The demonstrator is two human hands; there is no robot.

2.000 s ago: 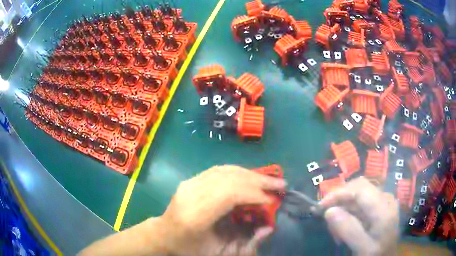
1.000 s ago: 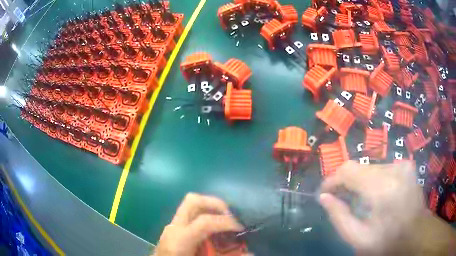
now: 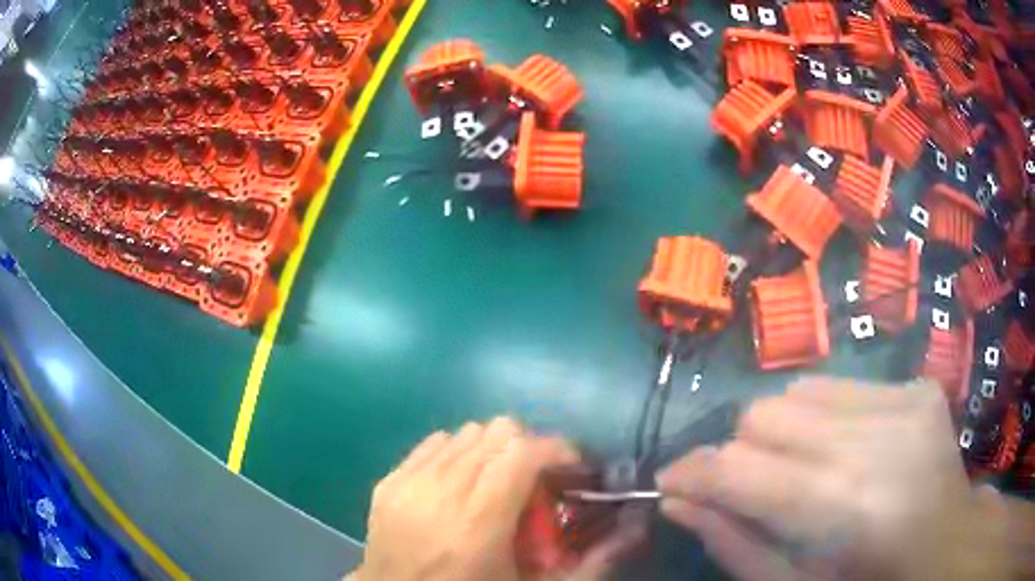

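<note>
My left hand [image 3: 454, 499] is closed around an orange connector [image 3: 547, 531] near the bottom centre; the fingers hide much of it. My right hand [image 3: 817, 482] pinches a slim silver tool [image 3: 619, 495], whose tip reaches the held connector. Dark leads lie between the hands, blurred. Another orange connector [image 3: 687, 281] lies just beyond the hands, with black leads trailing toward me.
An orderly orange block [image 3: 187, 148] stands left of the yellow tape line [image 3: 297, 238]. A small group of connectors [image 3: 549, 168] lies at upper centre. A loose heap [image 3: 838, 123] with pale square terminals fills the right. Blue material [image 3: 51, 499] shows at lower left.
The view has shifted. Since the oldest frame, a connector has come to lie beyond the hands. Compared with one second ago, my right hand and the tool have moved left to the held connector.
</note>
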